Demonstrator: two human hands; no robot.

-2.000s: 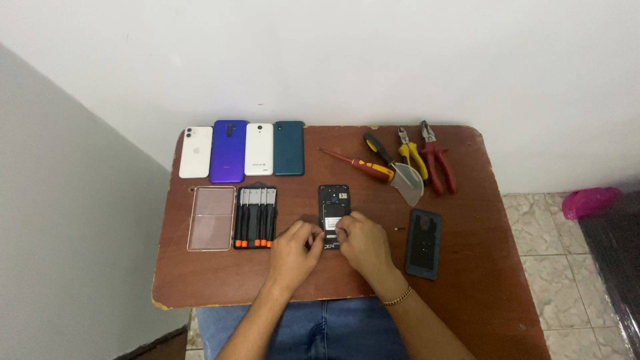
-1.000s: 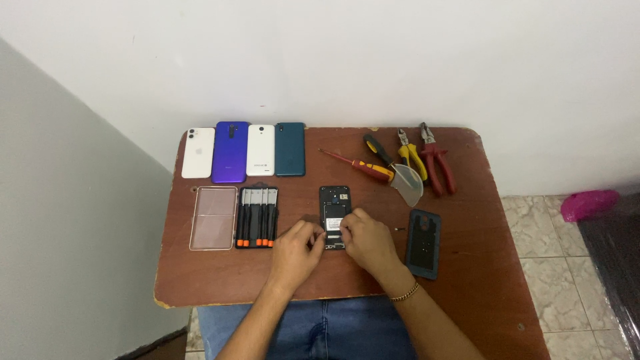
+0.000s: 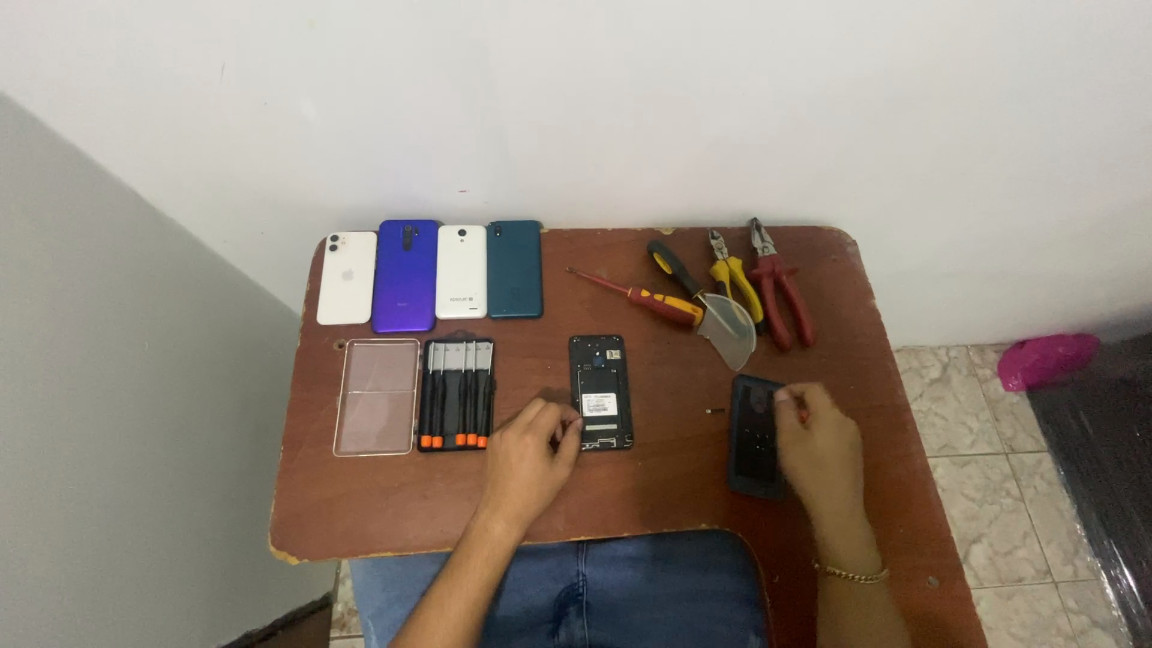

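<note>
A smartphone without its back cover lies upright at the middle of the table, its label and inner parts showing. My left hand rests by its lower left edge, thumb and finger touching or very near it; whether they grip it is not clear. Over the right edge of a dark phone back cover is my right hand, fingers bent, with a small red bit visible at the fingertips; what it holds is mostly hidden. Between the two lies a tiny metal piece. A screwdriver set in a black case lies left of my left hand.
Four phones lie in a row at the back left, a purple one among them. A clear plastic lid sits below them. At the back right are a red screwdriver, a yellow-and-black-handled tool, yellow pliers and red pliers.
My right hand has left the open phone and moved right to the dark back cover. My left hand stays by the phone's lower left edge.
</note>
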